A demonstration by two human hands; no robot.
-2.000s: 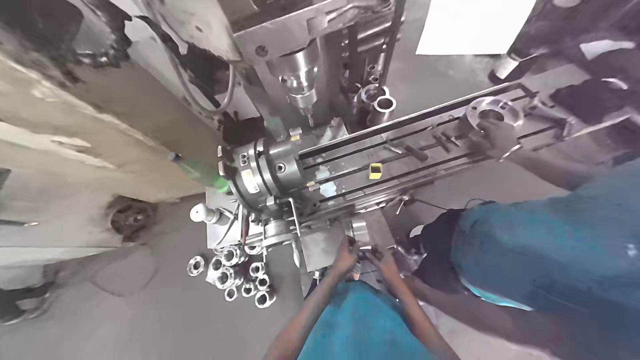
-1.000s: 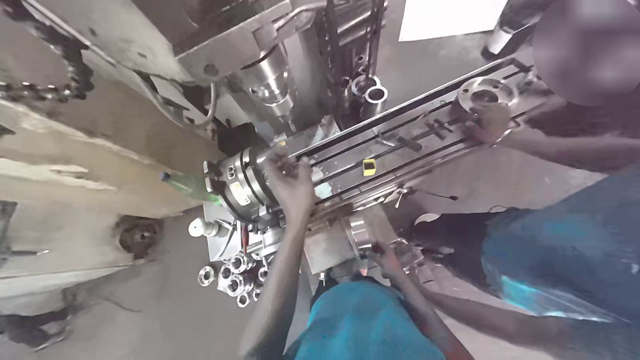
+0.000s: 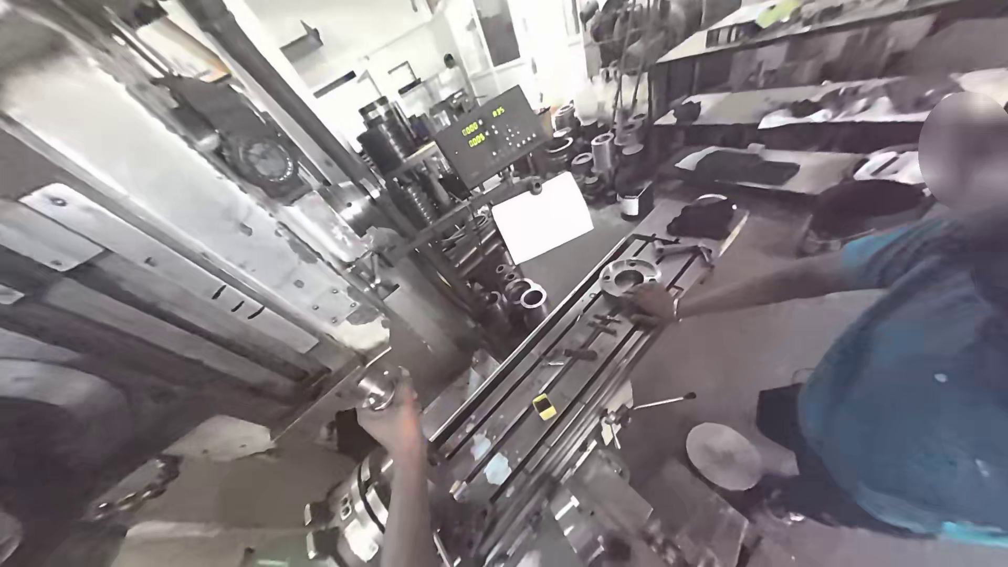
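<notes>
My left hand [image 3: 394, 421] is raised at the left of centre, its fingers around a shiny cylindrical metal part [image 3: 378, 388] at the lower end of the milling machine's spindle. Below it, partly hidden by my forearm, is a round chuck or dividing head [image 3: 358, 512] at the near end of the slotted machine table [image 3: 512, 386]. A small yellow-edged device [image 3: 544, 406] lies on that table. Farther along, a co-worker's hand [image 3: 654, 303] touches a flanged metal ring [image 3: 630, 276]. My right hand is out of view.
A co-worker in a blue shirt [image 3: 906, 394] stands at the right. Behind the table are a digital readout [image 3: 492, 135], a white sheet [image 3: 543, 218] and metal rings [image 3: 532, 296]. A handle [image 3: 665, 400] sticks out from the table's near side.
My left hand has moved from the chuck up to the shiny spindle part. My right hand, seen earlier near a metal cylinder, has left the view. The view has tilted up strongly.
</notes>
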